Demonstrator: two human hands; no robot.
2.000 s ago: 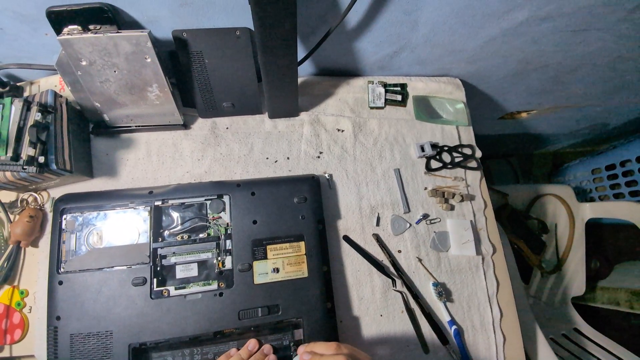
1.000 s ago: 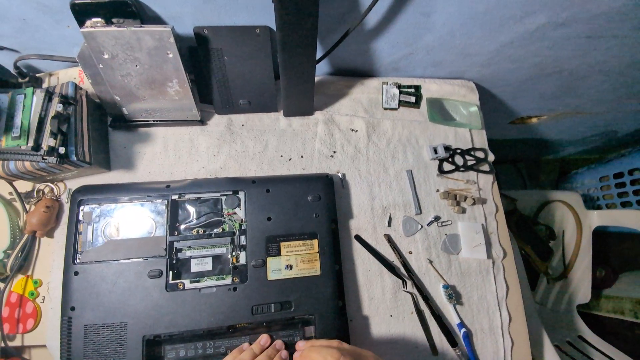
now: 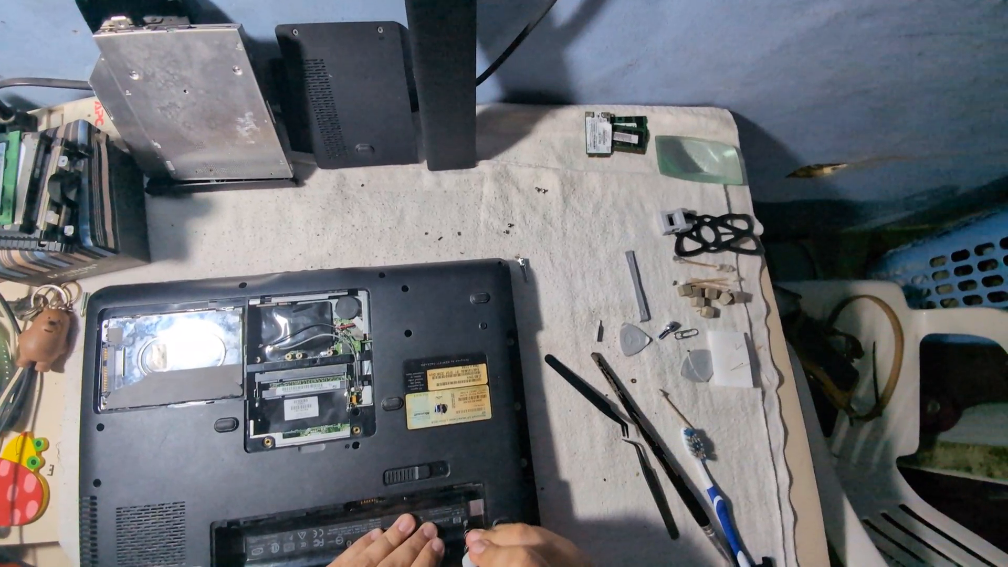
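Observation:
A black laptop [image 3: 315, 488] lies bottom side up on a white cloth, with its drive and memory bays uncovered. At the bottom edge of the view, the fingers of my left hand [image 3: 394, 543] rest flat in the long battery bay [image 3: 346, 524]. Just right of it, my right hand [image 3: 520, 545] has its thumb and finger pinched together at the bay's right end; a small pale piece shows below the fingertips, too little of it to name. Tweezers [image 3: 587, 394], a thin dark tool [image 3: 654, 449] and a toothbrush [image 3: 713, 488] lie to the right.
An optical drive [image 3: 189, 102] and a black cover panel [image 3: 354, 94] stand at the back beside a dark upright post [image 3: 445, 87]. Small circuit cards [image 3: 614, 134], an opening pick [image 3: 634, 339] and loose screws [image 3: 509, 228] lie on the cloth [image 3: 378, 213]. A box of parts [image 3: 118, 205] sits left.
My right hand's fingers have drawn in to a pinch at the bay's right end. My left hand stays in the bay. The view has shifted slightly.

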